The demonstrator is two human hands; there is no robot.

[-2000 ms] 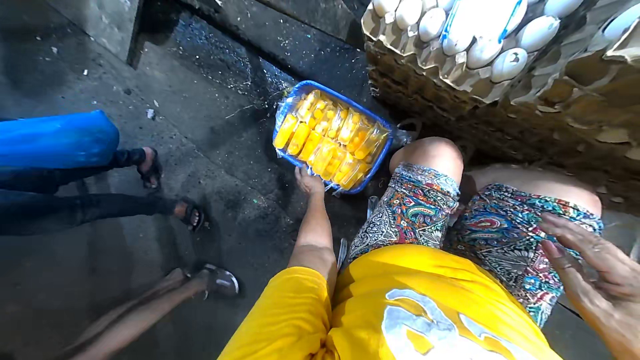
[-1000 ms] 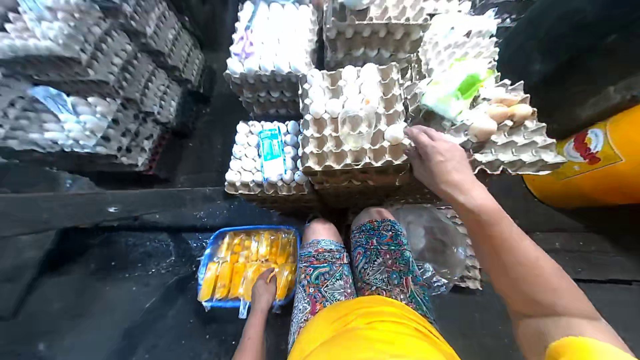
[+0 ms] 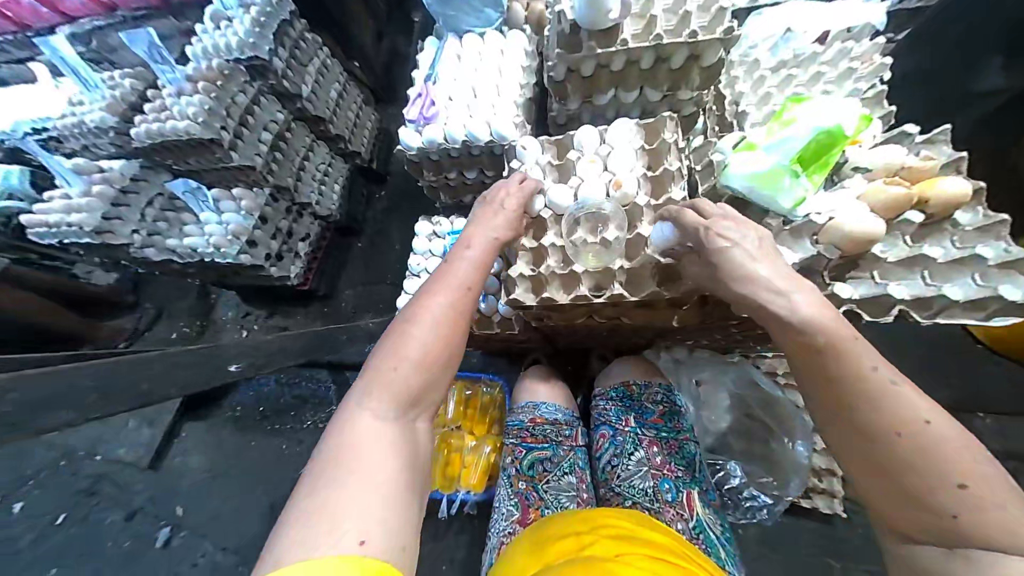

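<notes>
My left hand [image 3: 504, 208] reaches to the left edge of a cardboard egg tray [image 3: 552, 276], its fingertips on a white egg among several others; whether it grips that egg is unclear. A white egg [image 3: 663, 237] is held in the fingers of my right hand [image 3: 704, 244], over the tray's right side. Between the hands a clear round container [image 3: 594, 234] rests on the tray, with a little liquid in it. White eggs [image 3: 590, 166] fill part of the tray's back rows, and some look cracked or broken.
Stacked egg trays [image 3: 312, 104] stand at left and behind. To the right, a green and white plastic bag [image 3: 800, 156] lies by brownish eggs [image 3: 852, 230]. A blue basket [image 3: 506, 392] of bagged yellow contents sits by my legs, opposite a clear plastic bag [image 3: 744, 424].
My left hand has moved up from the bagged yellow contents in the basket to the egg tray. The right hand has shifted to the tray's right side with an egg in its fingers.
</notes>
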